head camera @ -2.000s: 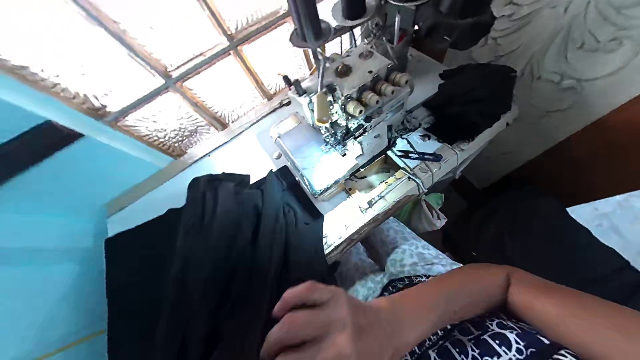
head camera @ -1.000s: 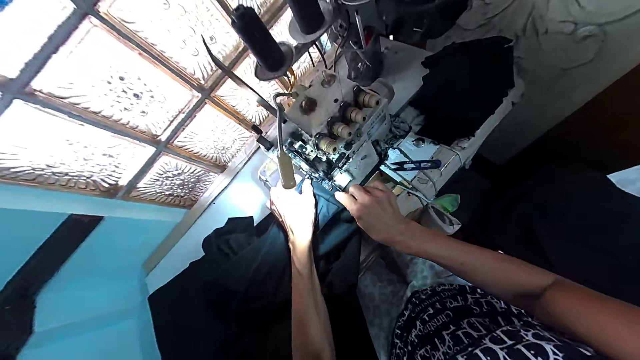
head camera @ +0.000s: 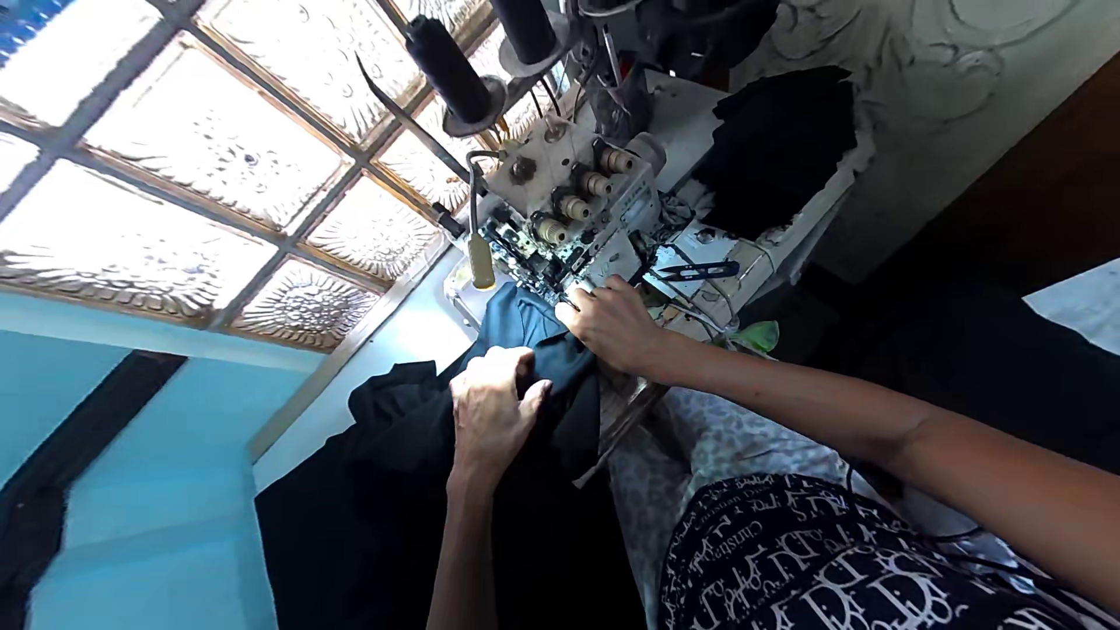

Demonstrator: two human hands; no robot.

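Observation:
A large black cloth [head camera: 376,490] spreads over the near left of the table and reaches up to an overlock sewing machine [head camera: 569,201]. My left hand [head camera: 494,402] grips a fold of this cloth a little short of the machine, with its fingers curled. At the machine's presser foot area, my right hand [head camera: 612,324] pinches the cloth's edge between thumb and fingers. The needle itself is hidden behind the hand and machine parts. A lamp lights the cloth near the machine blue-grey.
Thread nippers [head camera: 700,271] lie on the machine's right side. Behind them is a dark cloth heap [head camera: 779,149]. Black thread cones [head camera: 451,70] stand above the machine, beside a glass-block window [head camera: 227,149]. A green scrap [head camera: 757,336] hangs at the table edge.
Two seconds ago one hand showed near the cloth, away from the machine; both are now at it. Since one second ago, my left hand has drawn back from the machine toward me.

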